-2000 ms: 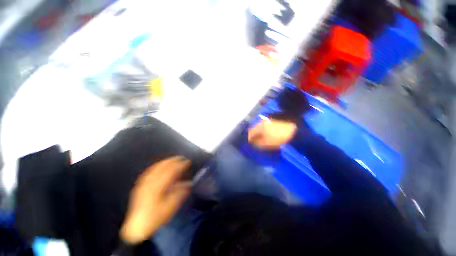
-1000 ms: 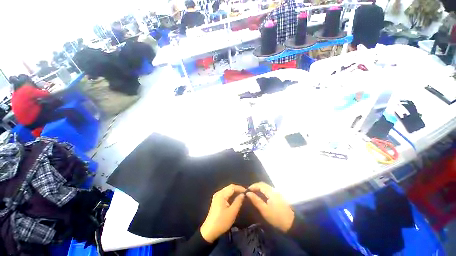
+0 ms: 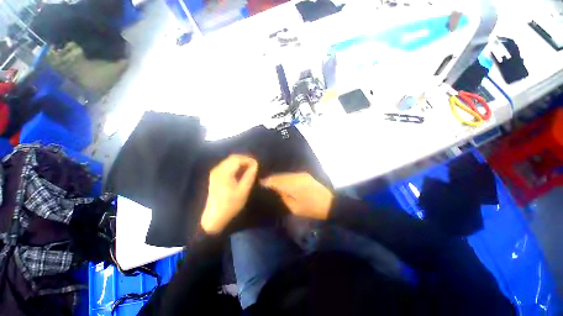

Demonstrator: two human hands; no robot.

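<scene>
A large black fabric panel (image 3: 271, 148) lies at the table's front edge, its far edge at the needle area (image 3: 302, 99). Stacked black cut panels (image 3: 163, 154) lie left of it on the white top. My left hand (image 3: 228, 191) is over the panel with thumb and fingertips together at its surface. My right hand (image 3: 302, 194) is just right of it, fingertips pointing left, slightly blurred. The fingertips of both hands are close together. Whether a small piece is between them cannot be told.
Scissors (image 3: 470, 108), a small dark square (image 3: 354, 100) and slim snips (image 3: 404, 118) lie right of the needle. A blue bin (image 3: 512, 247) holds black pieces at right. Plaid and dark garments (image 3: 43, 216) are heaped at left. A red stool (image 3: 534, 154) stands at far right.
My right hand has come from the blue bin to the fabric beside my left hand. Since one second ago, the fingertips have parted slightly. The view has tilted down.
</scene>
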